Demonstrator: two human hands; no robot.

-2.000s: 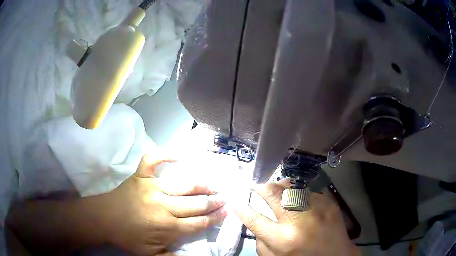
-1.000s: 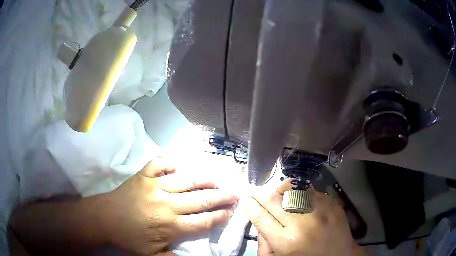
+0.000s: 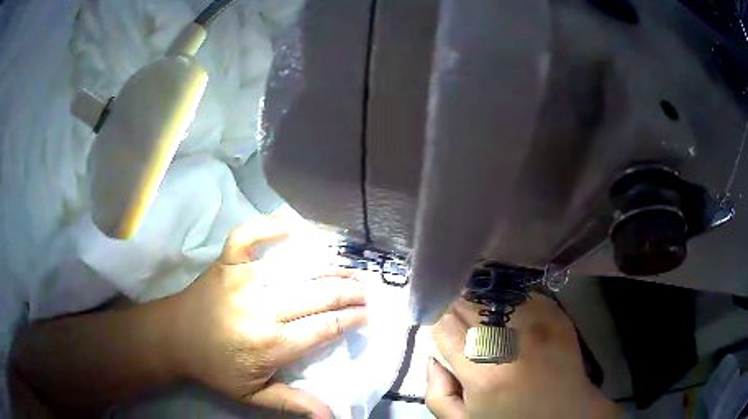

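Observation:
The white fabric (image 3: 348,372) lies on the machine bed and is washed out by the lamp light near the needle. My left hand (image 3: 271,319) lies on it with fingers spread, pressing it down, the thumb pointing to the front. My right hand (image 3: 508,360) is right of the needle area, partly behind the machine head and the knurled knob (image 3: 492,344); its fingers are bent, and whether they hold the fabric edge is hidden. Metal parts (image 3: 373,260) show under the grey sewing machine head (image 3: 353,139); the needle tip cannot be made out.
The sewing lamp (image 3: 148,147) hangs left of the head. A heap of white fabric (image 3: 49,188) fills the left side. The dark red tension knob (image 3: 649,237) is on the head. A black flat object (image 3: 656,344) lies at the right.
My right hand has moved right, away from my left fingertips. My left hand has shifted slightly back and its thumb now shows spread toward the front. The view has shifted a little.

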